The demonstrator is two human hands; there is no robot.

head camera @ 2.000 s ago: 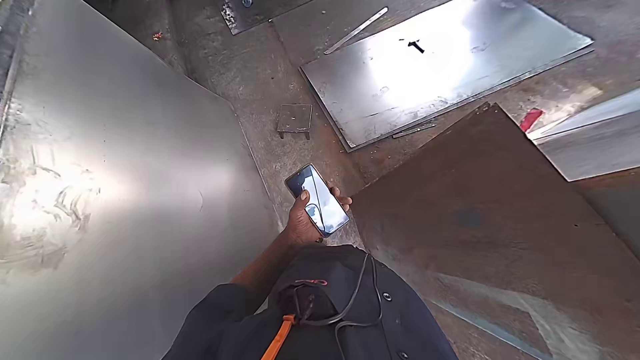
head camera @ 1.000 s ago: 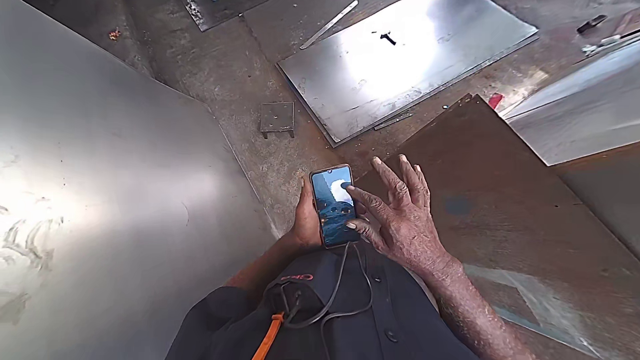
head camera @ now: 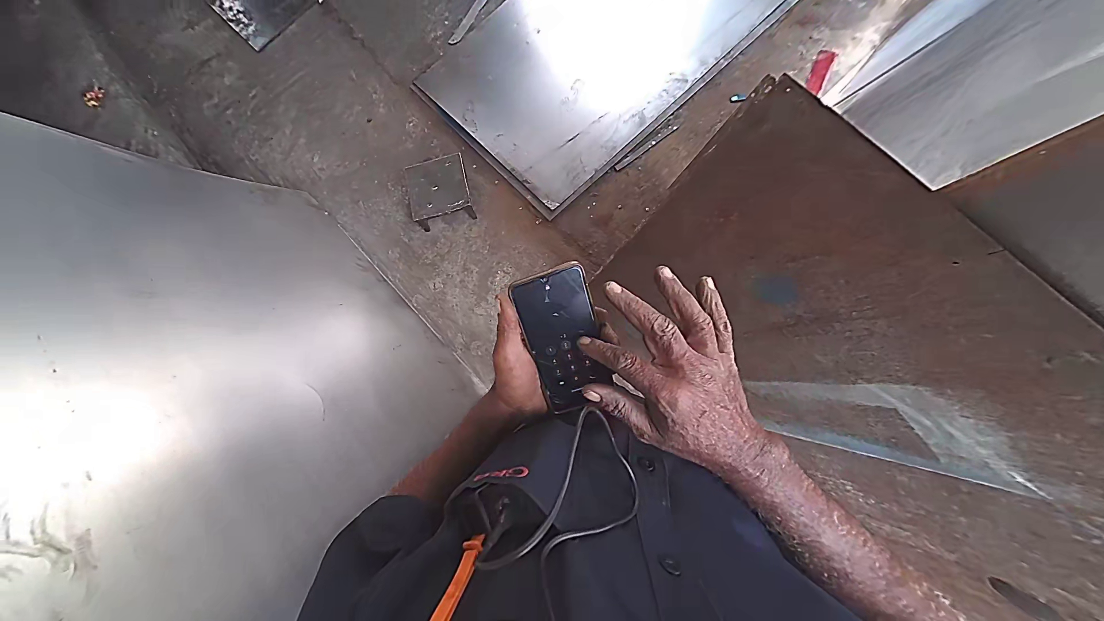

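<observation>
A smartphone (head camera: 561, 336) lies upright in my left hand (head camera: 517, 366), whose palm and thumb are along its left side and whose fingertips show at its right edge. Its dark screen shows a grid of round keys. Over the lower right of the screen is my right hand (head camera: 690, 379), fingers spread and holding nothing. Its index fingertip is at the keys; whether it touches the glass I cannot tell. The thumb is near the phone's lower right edge. A dark cable (head camera: 573, 483) loops over my dark shirt just below the phone.
A large shiny metal sheet (head camera: 216, 345) fills the left. Ahead lie stacked bright sheets (head camera: 552, 112) and a small metal plate with short legs (head camera: 438, 188). On the right are a brown, rusty-looking sheet (head camera: 828, 276), pale sheets (head camera: 992, 95) and a red object (head camera: 820, 72).
My right hand has come in from out of view to the phone, which my left hand has turned more upright. The screen has gone from a bright picture to a dark keypad.
</observation>
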